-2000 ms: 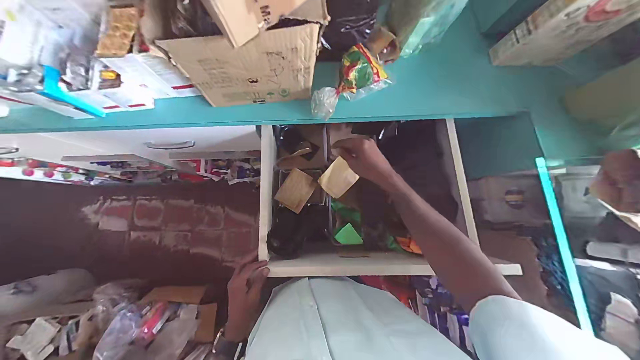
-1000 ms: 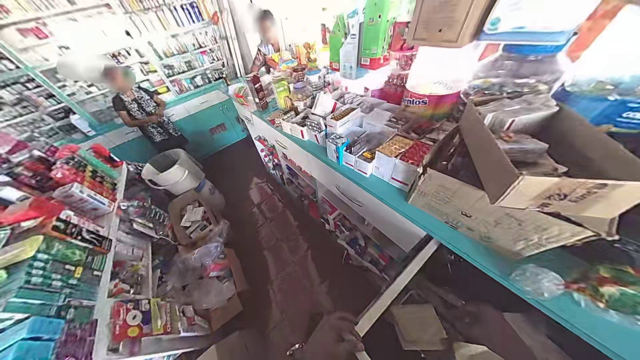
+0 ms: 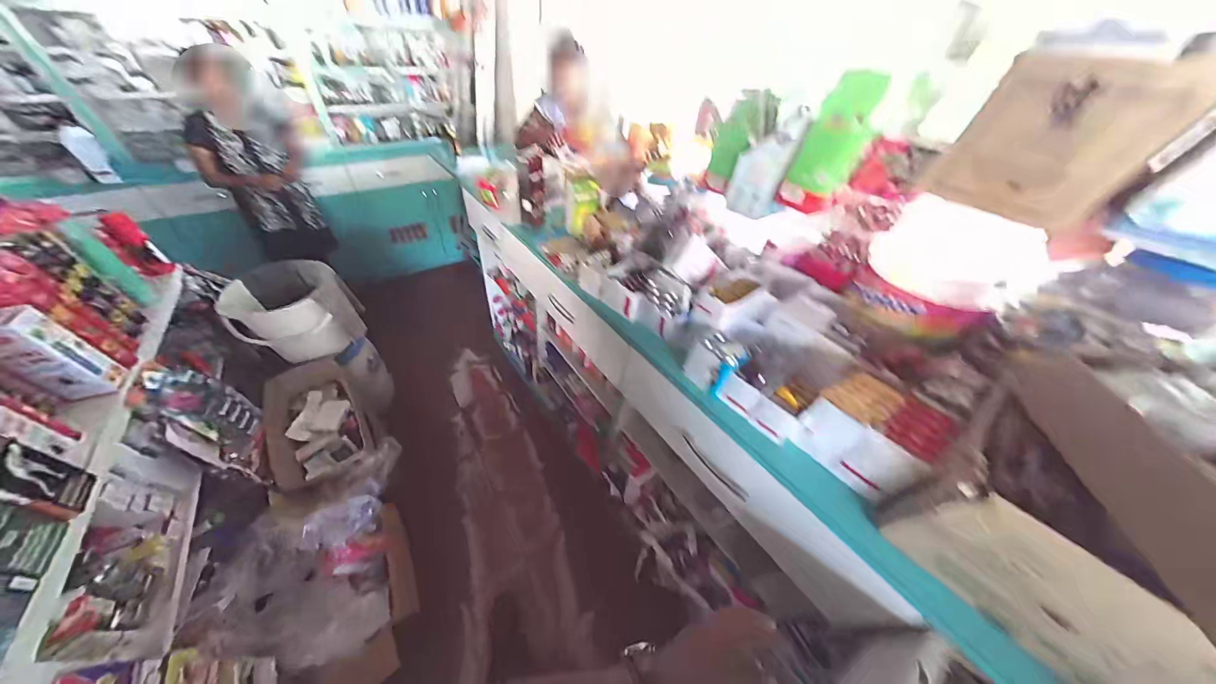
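Observation:
At the bottom edge, blurred and partly cut off, is my left hand (image 3: 717, 648), with something shiny at its wrist. It is beside the counter's white drawer fronts (image 3: 760, 518); whether its fingers hold anything cannot be told. A pale, blurred surface (image 3: 893, 655) shows just right of it. My right hand is out of view. Above, on the teal countertop (image 3: 836, 494), stand an open cardboard box (image 3: 1054, 579) and white boxes of small packets (image 3: 850, 446).
A brown floor aisle (image 3: 513, 494) runs between the counter and stocked shelves (image 3: 95, 437). Left of it stand a white bucket (image 3: 290, 313), a cardboard box of papers (image 3: 318, 427) and plastic bags (image 3: 294, 570). One person (image 3: 252, 180) stands at the far counter, another (image 3: 565, 104) behind the goods.
The view has swung up from the open drawer towards the aisle. My right hand, seen in the drawer earlier, has left the view. My left hand, earlier at the drawer's edge, shows only at the bottom.

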